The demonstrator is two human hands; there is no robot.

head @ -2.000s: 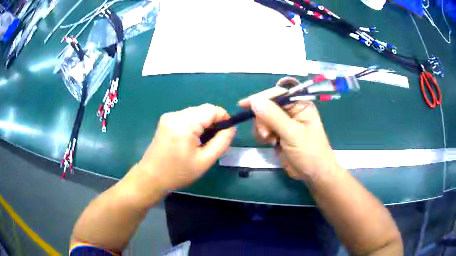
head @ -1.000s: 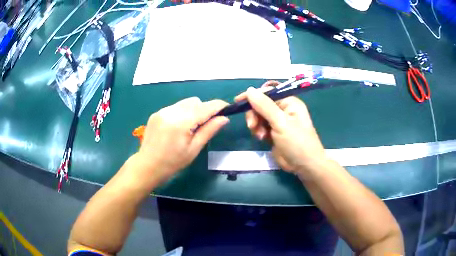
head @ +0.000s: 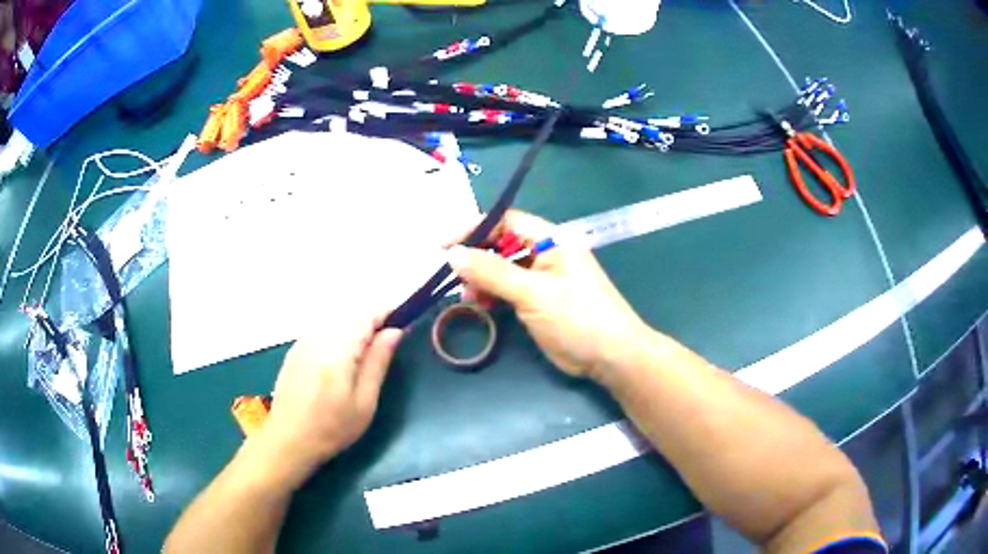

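Note:
A black wire bundle (head: pixel 417 301) runs between my two hands above the mat, in front of the paper. My left hand (head: pixel 330 384) is closed around its lower left part. An orange connector (head: pixel 250 413) shows beside that hand's outer edge. My right hand (head: pixel 547 287) grips the bundle further up, with red and blue terminal sleeves (head: pixel 525 247) at its fingers. A black strip (head: pixel 525 173) stretches up and right from the right hand's fingers; whether it is tape or wire I cannot tell. A tape roll (head: pixel 465 335) sits just below the right fingers.
Drawing sheet (head: pixel 271 249) behind the left hand. Steel rule (head: pixel 509 476) near the front edge, another (head: pixel 672 214) behind. Red-handled scissors (head: pixel 818 173) at right. Harnesses (head: pixel 466 103) with orange connectors across the back. Blue bin (head: pixel 103 60) and yellow-handled object (head: pixel 330 22) behind. Bagged harnesses (head: pixel 92 292) at left.
The view has shifted, showing more of the table's back. The long black strip now rises from my right hand, and the tape roll shows fully below it. Both hands still hold the bundle.

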